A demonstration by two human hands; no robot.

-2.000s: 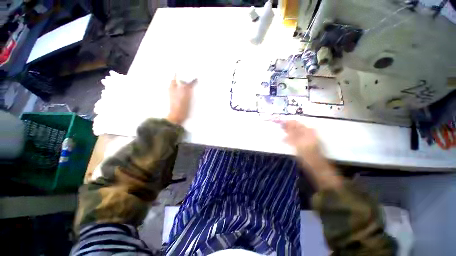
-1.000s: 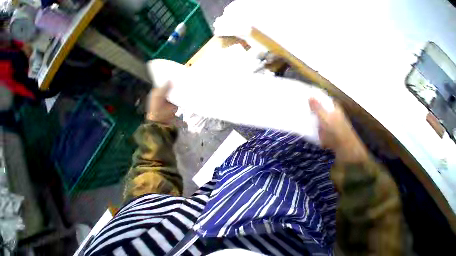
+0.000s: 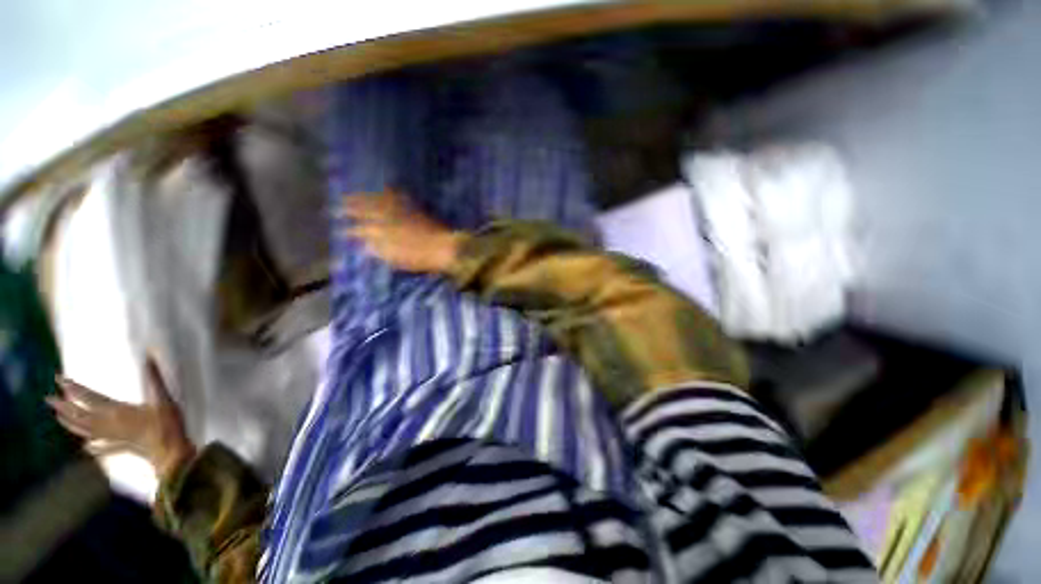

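Observation:
The frame is blurred. White fabric pieces (image 3: pixel 97 274) lie at the far left, below the table edge. My left hand (image 3: pixel 123 428) is over their lower end, fingers spread; I cannot tell whether it touches them. My right hand (image 3: pixel 400 234) is over the blue striped cloth on my lap, fingers apart, with nothing visible in it. A stack of white pieces (image 3: pixel 782 245) lies to the right of my lap, beside a pale board (image 3: pixel 668 240).
The white table (image 3: pixel 263 29) with its worn wooden edge curves across the top. At the lower right is a wooden-edged surface (image 3: pixel 913 434) with yellow and orange items (image 3: pixel 976 468). Something dark green shows at the left rim. A dark area lies beneath the table.
My view has swung right and down. The white piece held between both hands is out of them. My hands have parted, left to the far left, right over my lap. The right-side stack has come into view.

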